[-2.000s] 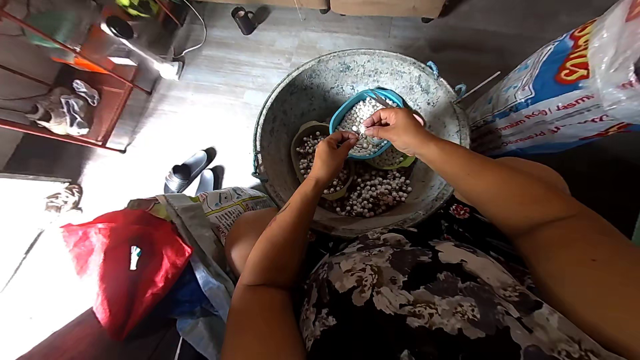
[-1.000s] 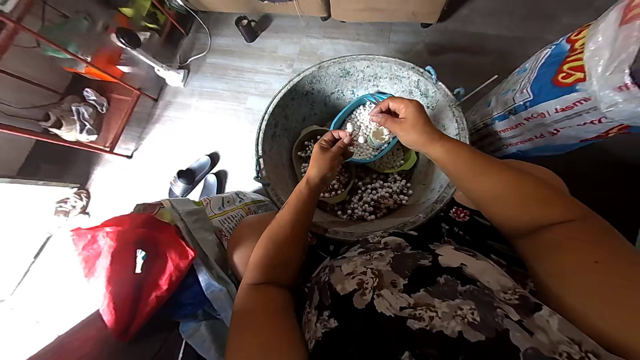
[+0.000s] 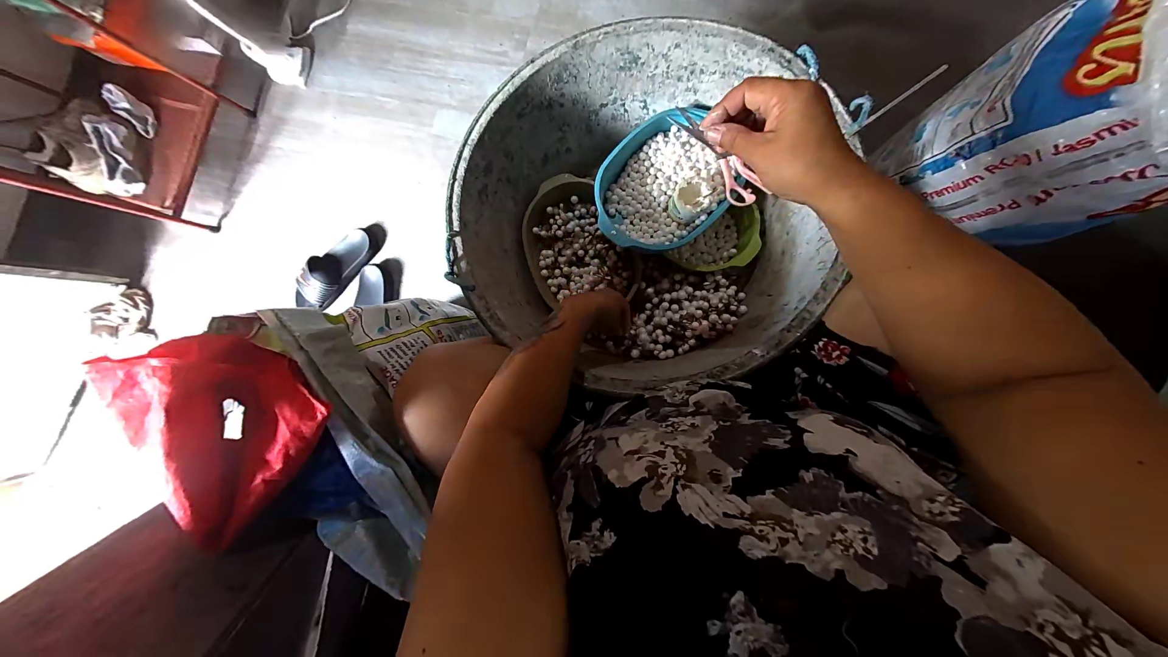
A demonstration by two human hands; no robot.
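My right hand (image 3: pixel 776 137) holds small scissors with pink handles (image 3: pixel 737 181) over the blue plastic basket (image 3: pixel 606 173) of white beads (image 3: pixel 652 187). A small roundish pale container (image 3: pixel 691 199) lies on these beads. My left hand (image 3: pixel 598 315) reaches down among the pinkish-white beads on dark stems (image 3: pixel 684 315) at the near side of the large grey tub (image 3: pixel 511 119); its fingertips are hidden. Left of the blue basket, an olive-coloured basket (image 3: pixel 538 205) holds similar stemmed beads. A green basket (image 3: pixel 750 239) with white beads is partly under the blue one.
A large printed plastic sack (image 3: pixel 1022 137) stands right of the tub. Slippers (image 3: pixel 333 266) lie on the floor at left, near a red bag (image 3: pixel 214 429) and a woven sack (image 3: pixel 411 333). A metal rack (image 3: pixel 187 155) stands at upper left. Blue cord (image 3: pixel 808 60) is tied to the rim.
My left hand has moved from over the blue basket down to the stemmed beads near me. My right hand has moved up and right, and scissors now show in it.
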